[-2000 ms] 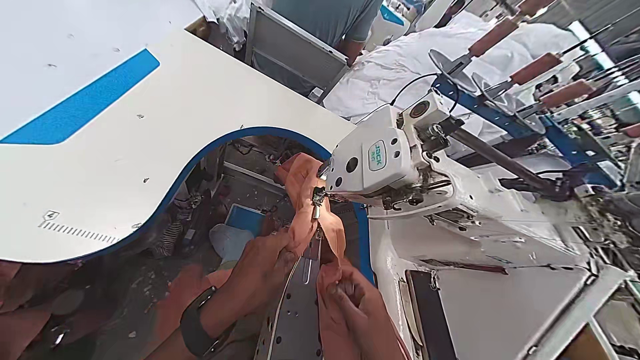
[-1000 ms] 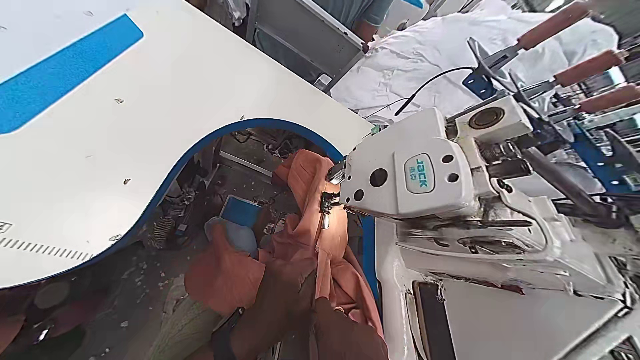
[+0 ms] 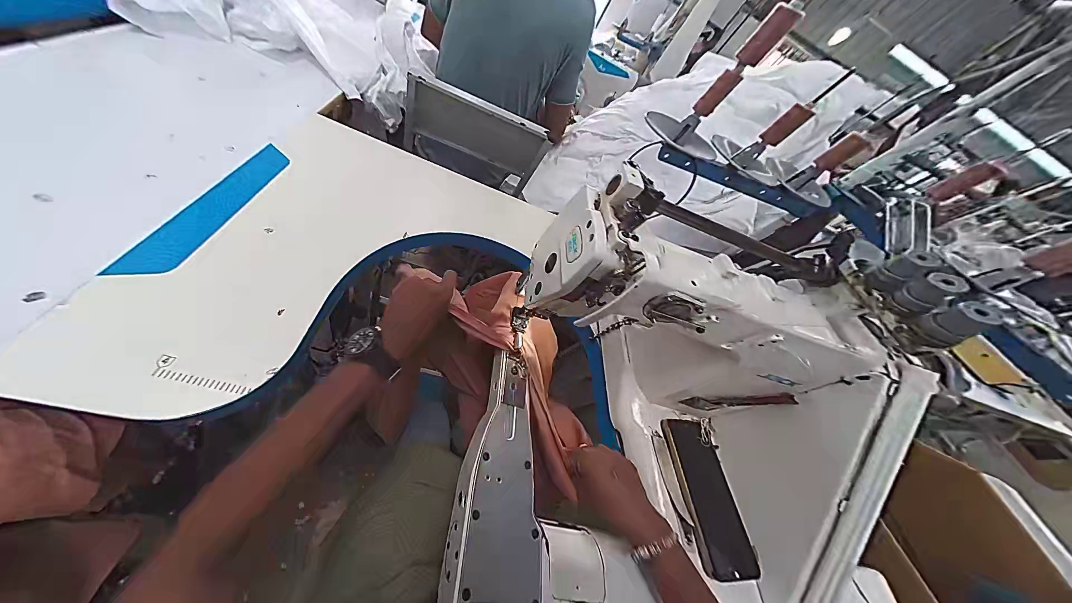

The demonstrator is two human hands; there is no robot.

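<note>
A white Jack sewing machine head (image 3: 563, 251) stands over a narrow metal machine arm (image 3: 496, 494). Orange fabric (image 3: 544, 402) lies around that arm and runs under the presser foot (image 3: 518, 328). Left of the foot, my left hand (image 3: 419, 310) grips a raised fold of the fabric; a wristwatch (image 3: 363, 342) is on that wrist. My right hand (image 3: 599, 477) is closed on the fabric's edge to the right of the arm, nearer to me, with a metal bracelet (image 3: 653, 548) on its wrist.
A white table (image 3: 251, 318) with a curved blue edge lies left. On the machine bed at right rests a dark phone (image 3: 712, 502). Thread cones (image 3: 787, 124) stand on a rack behind. A person in a grey-green shirt (image 3: 515, 50) sits beyond a chair (image 3: 477, 117). More orange fabric (image 3: 50, 461) is at lower left.
My left hand has moved forward, up beside the presser foot, and now holds a fold of fabric there. The metal arm, largely covered one second ago, shows again. The view has shifted.
</note>
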